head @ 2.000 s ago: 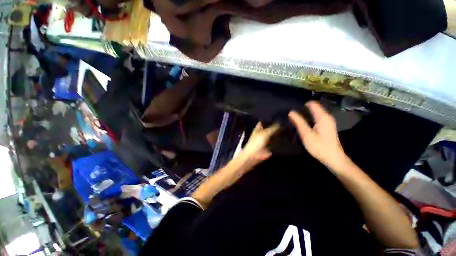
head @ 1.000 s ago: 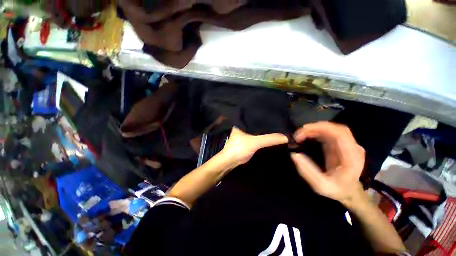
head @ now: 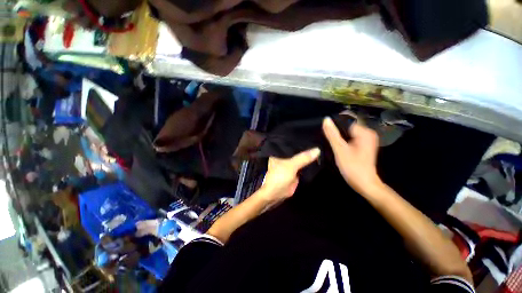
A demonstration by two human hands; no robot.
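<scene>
A dark black cloth piece (head: 295, 133) with a brown end (head: 249, 144) lies over my lap below the table edge. My left hand (head: 281, 176) is on the cloth's lower edge, index finger pointing right and thumb up, with cloth in its grip. My right hand (head: 356, 151) is just to the right, blurred, its fingers at the cloth's right end; whether it grips the cloth cannot be told. The black cloth merges with my black shirt, so its lower edge is hidden.
A white table (head: 320, 48) with a worn taped edge crosses the top, bearing a brown and black fabric heap (head: 229, 28). Brown-black pieces (head: 186, 123) hang left of my lap. A blue crate (head: 111, 209) is lower left. A red basket (head: 513, 281) is at the lower right corner.
The cloth's brown end has come into view left of my hands. My right hand has opened from a curled pinch and moved up and left. The view has shifted slightly.
</scene>
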